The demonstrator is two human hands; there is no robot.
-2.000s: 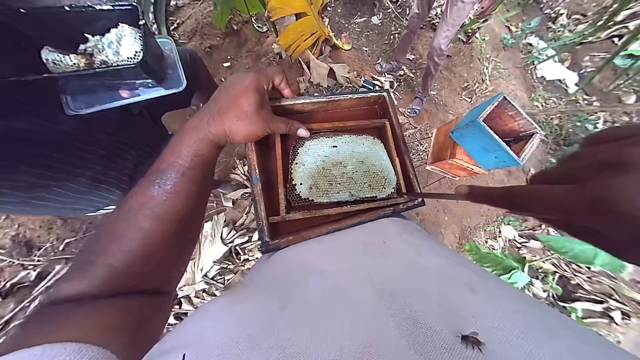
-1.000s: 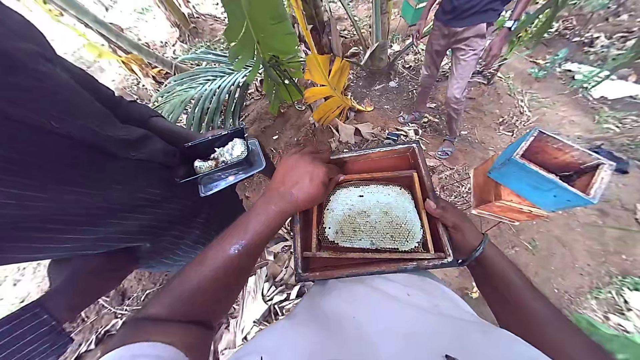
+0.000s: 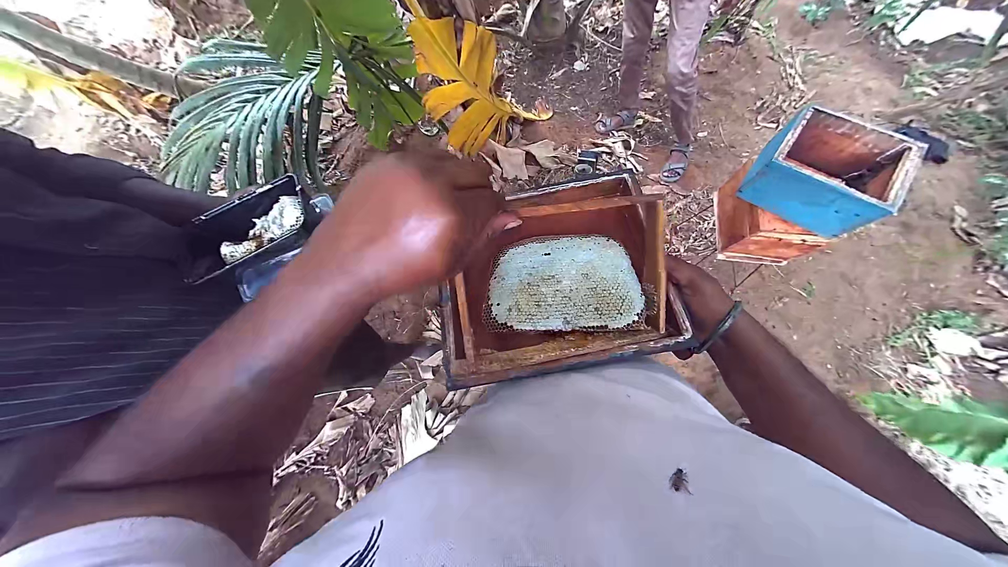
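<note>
A wooden hive frame (image 3: pixel 660 268) sits partly raised and tilted in a wooden hive box (image 3: pixel 551 372) with dark outer sides. Pale capped honeycomb (image 3: pixel 567 283) fills its middle, with open cells at the edges. My left hand (image 3: pixel 417 220), blurred, grips the frame's upper left corner, thumb on the top edge. My right hand (image 3: pixel 697 303), with a dark band at the wrist, holds the box's right side near its lower corner; part of the fingers is hidden behind the box.
At left a person in striped dark cloth holds a black container (image 3: pixel 236 209) with comb pieces. Another person's legs (image 3: pixel 683 79) stand beyond the box. A blue wooden box (image 3: pixel 819 193) sits at right. A bee (image 3: pixel 679 480) rests on the pale cloth over my lap.
My right hand, out over the right side two seconds ago, now holds the box. My left hand has lifted the upper part of the frame, which lay lower in the box before.
</note>
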